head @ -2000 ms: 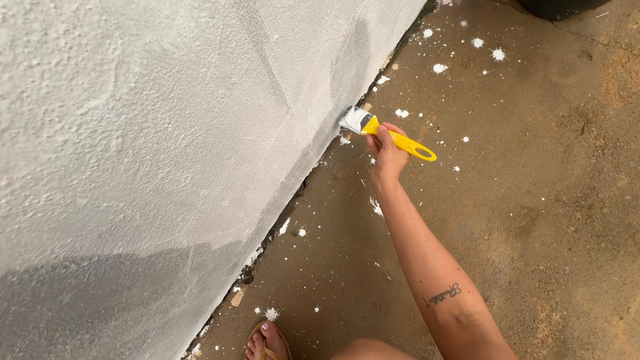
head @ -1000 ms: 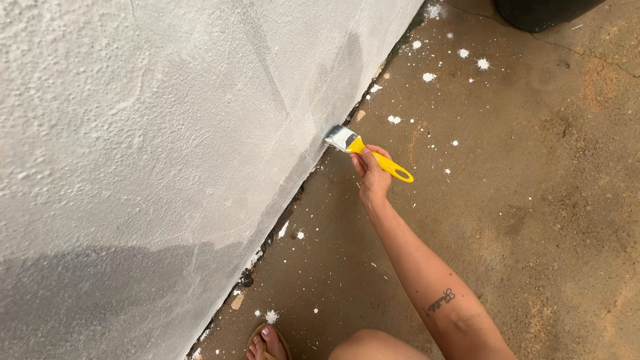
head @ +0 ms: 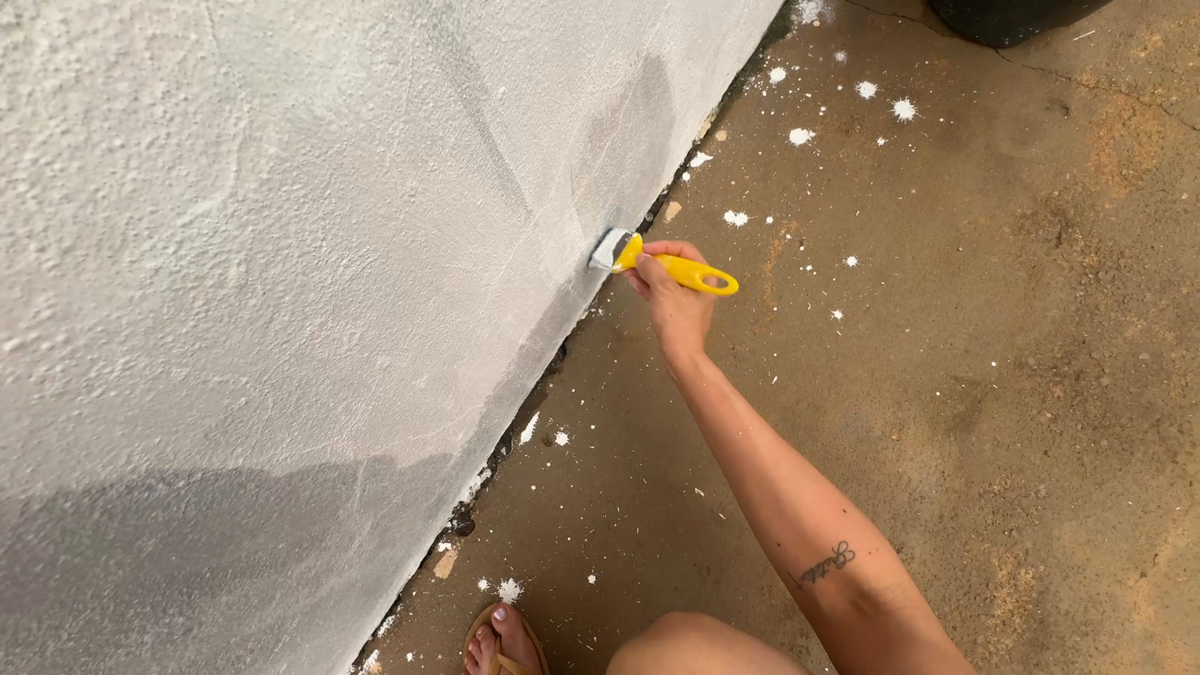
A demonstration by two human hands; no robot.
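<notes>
My right hand [head: 675,286] grips the yellow handle of a flat paintbrush [head: 689,273] just right of the wall's foot. White paint coats the brush's bristles, which touch the lower edge of a rough plastered wall [head: 309,281]. The wall is white to pale grey, with darker grey patches at the lower left and just above the brush. A dark, uneven seam runs between wall and floor. My left hand is out of view.
White paint splatters dot the brown concrete floor [head: 937,394]. A black round container [head: 1017,19] stands at the top right, by a crack in the floor. My sandalled foot [head: 504,642] and bare knee [head: 703,647] are at the bottom.
My right hand first moved the brush down and left along the foot of the wall. In the latest frame the brush is turned flatter, its bristles still at the wall's lower edge.
</notes>
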